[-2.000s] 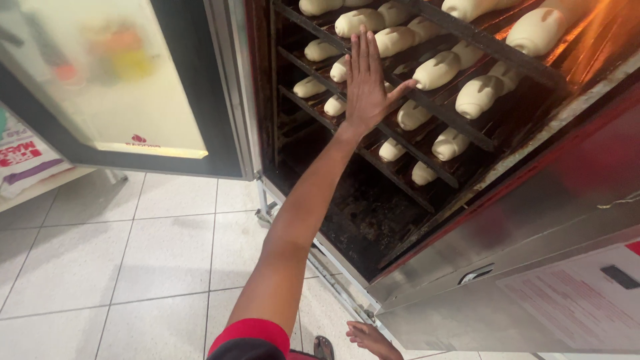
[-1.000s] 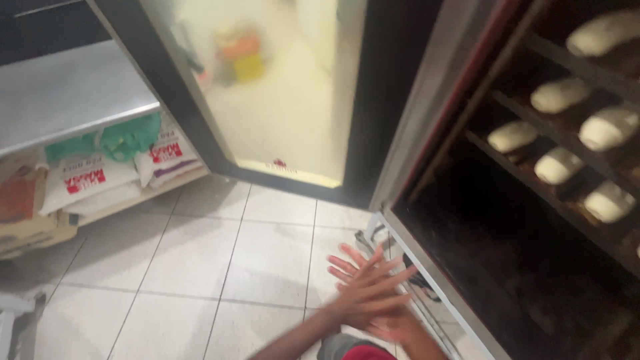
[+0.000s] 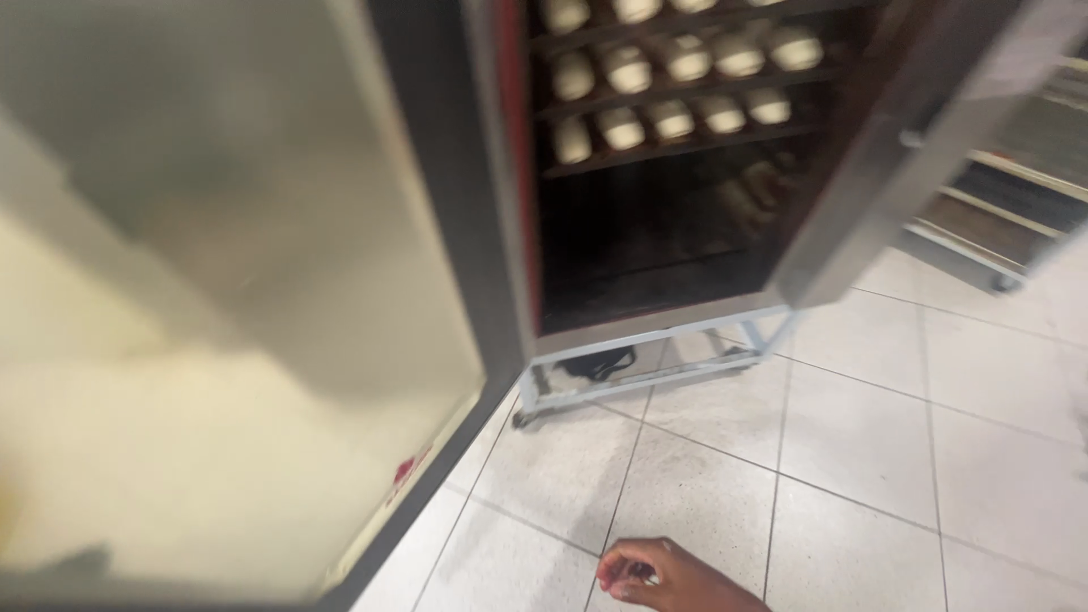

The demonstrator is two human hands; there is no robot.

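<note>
My right hand [image 3: 650,574] is low in the frame, over the tiled floor, its fingers loosely curled with a gap inside and nothing seen in them. My left hand is out of view. Ahead, an oven cabinet [image 3: 654,327] on a wheeled metal frame stands with its doorway uncovered. Pale rolls of dough [image 3: 629,72] lie in rows on dark racks in its upper part. A glass-paned door [image 3: 442,170] with a dark frame fills the left side, near the camera. The view is blurred.
A wheeled rack with shelves [image 3: 1003,191] stands at the right. Something dark [image 3: 599,364] lies beneath the cabinet, within its base frame [image 3: 646,387]. White floor tiles [image 3: 850,425] extend in front of the cabinet.
My left hand, seen over the racks and later close to my right hand, has left the frame. The hands have parted. The view has swung, with the glass door now much larger.
</note>
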